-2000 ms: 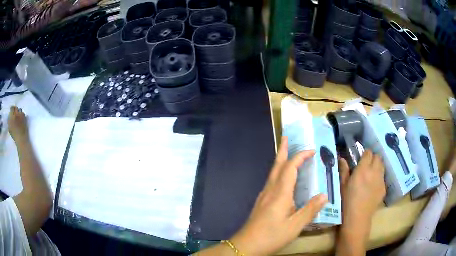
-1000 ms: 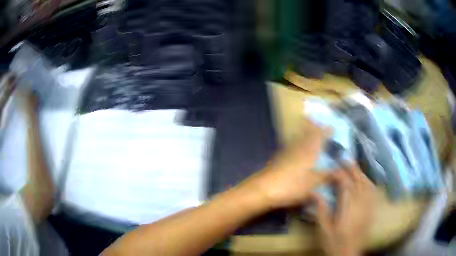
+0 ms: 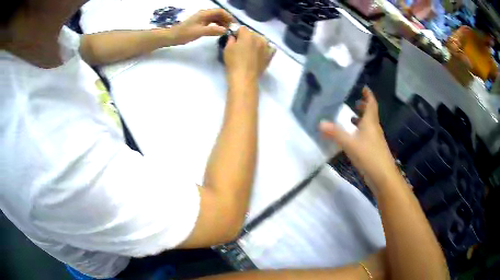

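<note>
A retail box [image 3: 329, 76], light blue-grey with a dark fan picture, stands tilted on the white sheet, its top flaps open. My right hand [image 3: 359, 128] is at the box's lower right edge, fingers and thumb spread. The thumb is blurred and overlaps the box's lower corner; whether it touches is unclear. A small white piece shows between thumb and fingers. My left forearm, with a thin gold bracelet, crosses the bottom edge; my left hand is not visible, apparently behind my right forearm.
A seated person in a white shirt [image 3: 98, 164] works at left, both hands around a small dark part [image 3: 223, 46]. A white foam sheet [image 3: 318, 224] lies nearer. Stacked dark housings [image 3: 438, 164] stand at right, more at the top.
The view has swung left to the neighbouring place. The fan and the row of boxes on the tan bench are out of view. My right hand has moved from them to the open box.
</note>
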